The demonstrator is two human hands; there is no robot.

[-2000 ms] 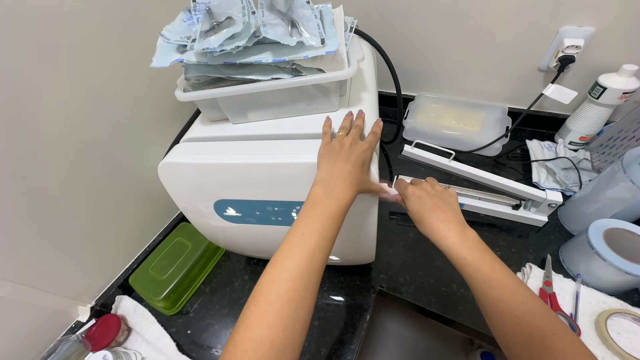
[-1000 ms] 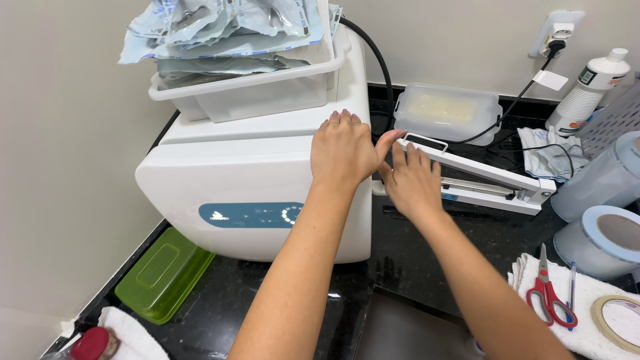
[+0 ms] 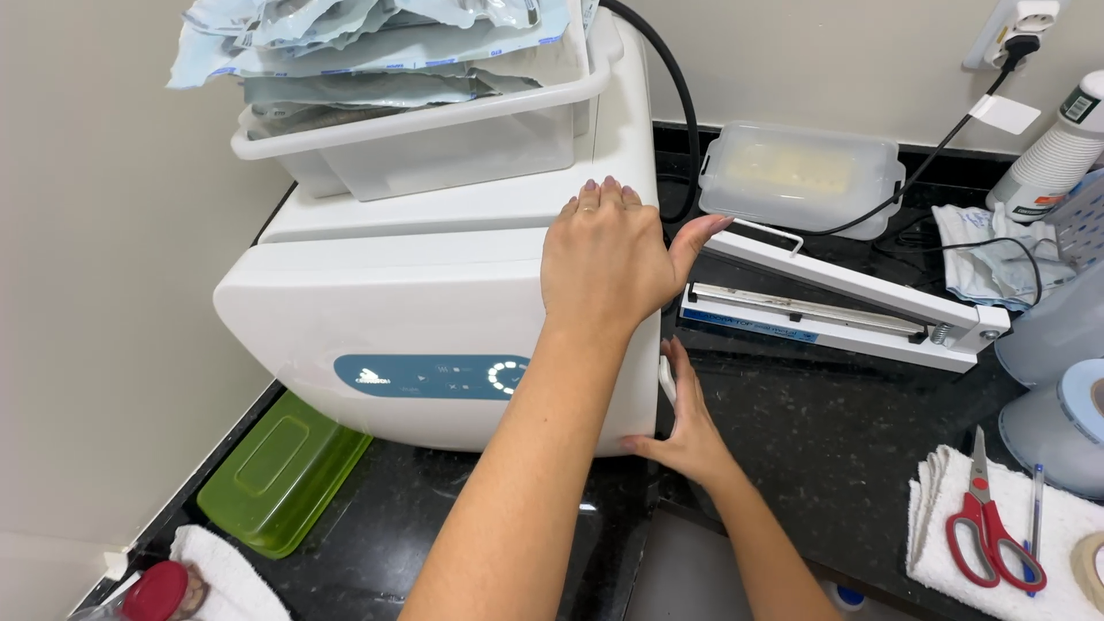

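A white tabletop autoclave (image 3: pixel 414 302) with a blue control panel stands on the dark counter. My left hand (image 3: pixel 604 259) lies flat on the upper right of its front, fingers over the top edge and thumb stretched to the right. Lower down, my right hand (image 3: pixel 686 423) is at the machine's right side, its fingers beside a white lever handle (image 3: pixel 667 379) and its thumb at the bottom corner; whether it grips the handle is unclear. On top sits a white plastic bin (image 3: pixel 457 155) heaped with sterilization pouches (image 3: pixel 388 52).
A bag sealer (image 3: pixel 828 319) lies right of the machine, before a clear lidded container (image 3: pixel 802 177). Farther right are pouch rolls (image 3: pixel 1056 423), stacked cups (image 3: pixel 1048 164), and red scissors (image 3: pixel 979 517) on a towel. A green plastic box (image 3: pixel 280 474) sits at left. A black cable runs behind.
My right hand has moved from near the sealer's end down to the machine's lower right side. My left hand remains on the machine's upper front.
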